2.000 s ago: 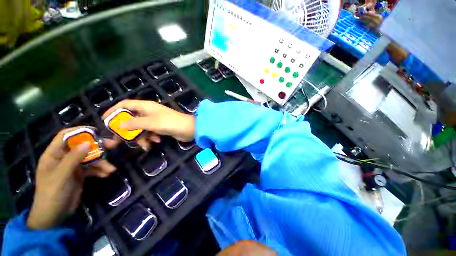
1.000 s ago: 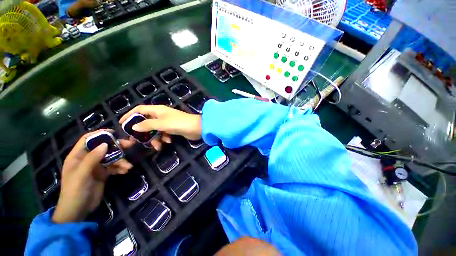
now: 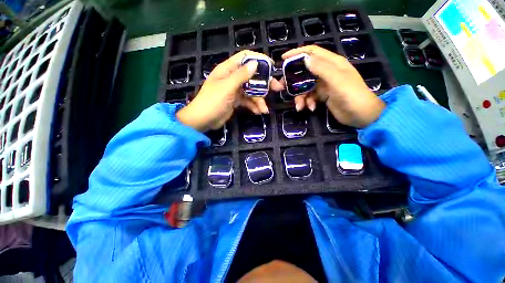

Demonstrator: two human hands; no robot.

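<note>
My left hand [image 3: 218,94] holds a watch head [image 3: 258,76] with a silver rim and a dark screen, its thumb on the glass. My right hand [image 3: 340,83] holds another watch head [image 3: 298,74], its screen dark with faint coloured marks, its thumb at the upper edge. Both are held side by side, just apart, above the black foam tray [image 3: 310,192]. The tray pockets hold several dark glossy watches, and one lit blue and white [image 3: 350,157] lies at the lower right. Pockets under my hands are partly hidden.
A tilted white tray [image 3: 41,160] of dark watches stands at left beside black tray edges [image 3: 91,94]. A white tester [image 3: 470,50] with a lit screen is at right, near several loose watches [image 3: 414,55]. A red and metal item [image 3: 178,213] is at the tray's near edge.
The view has swung left, so the foam tray is now central and the white tray shows. Both hands still hold the watches; their screens went from orange and yellow to dark.
</note>
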